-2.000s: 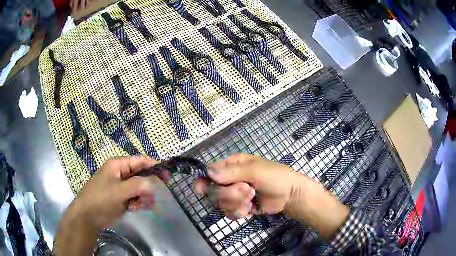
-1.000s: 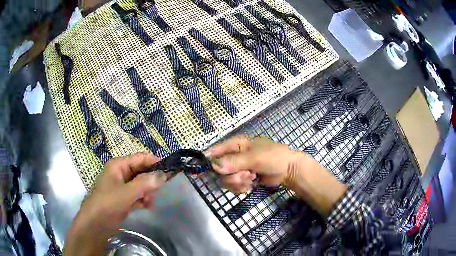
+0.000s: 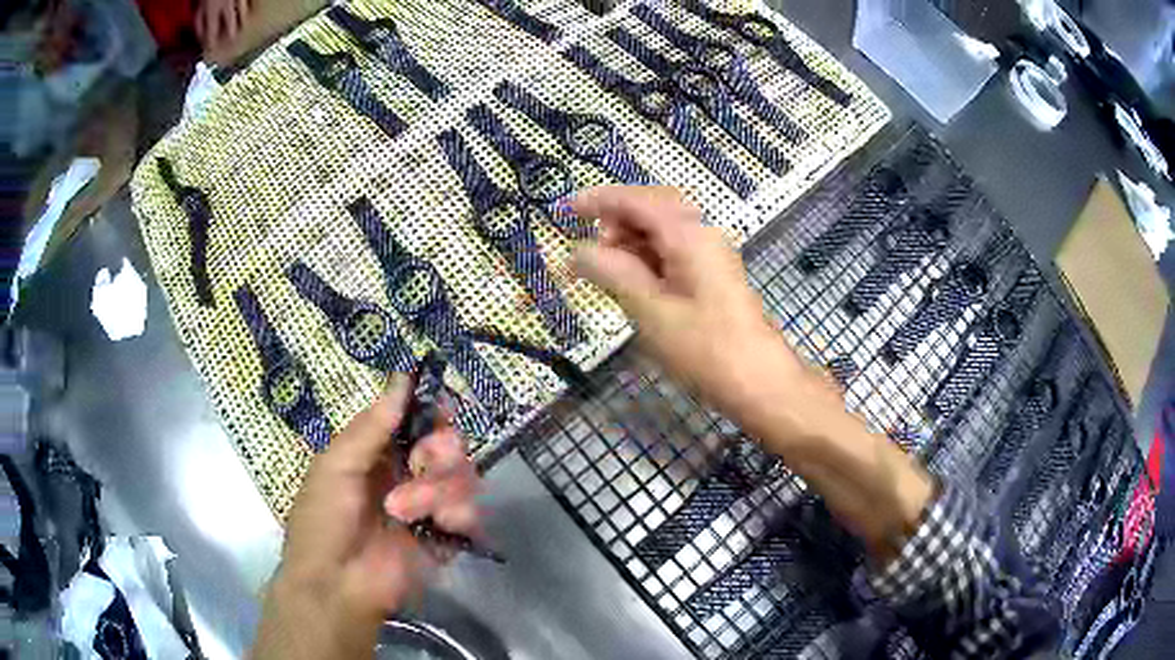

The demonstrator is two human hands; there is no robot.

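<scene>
My left hand (image 3: pixel 374 516) is closed on a dark watch piece (image 3: pixel 421 402); a thin dark end sticks out below the fingers. My right hand (image 3: pixel 670 277) is blurred over the right part of the cream mesh mat (image 3: pixel 277 168). Its thumb and fingers are apart, with nothing seen between them. Black watch pieces with round rings, such as one near my left hand (image 3: pixel 367 333), lie in rows on the mat. Another dark strip (image 3: pixel 522 348) shows between my hands at the mat's near edge.
A black wire rack (image 3: pixel 580 477) with more dark pieces adjoins the mat. A clear box (image 3: pixel 921 58), white rings (image 3: pixel 1037 93) and cardboard (image 3: pixel 1115 297) are at right. A bowl rim (image 3: pixel 438 638) is at the bottom. Another person's hand (image 3: pixel 222 16) is at the top left.
My hands were together on a dark piece; now my right hand has come off it and moved up and right over the mat. My left hand has turned and keeps a dark piece.
</scene>
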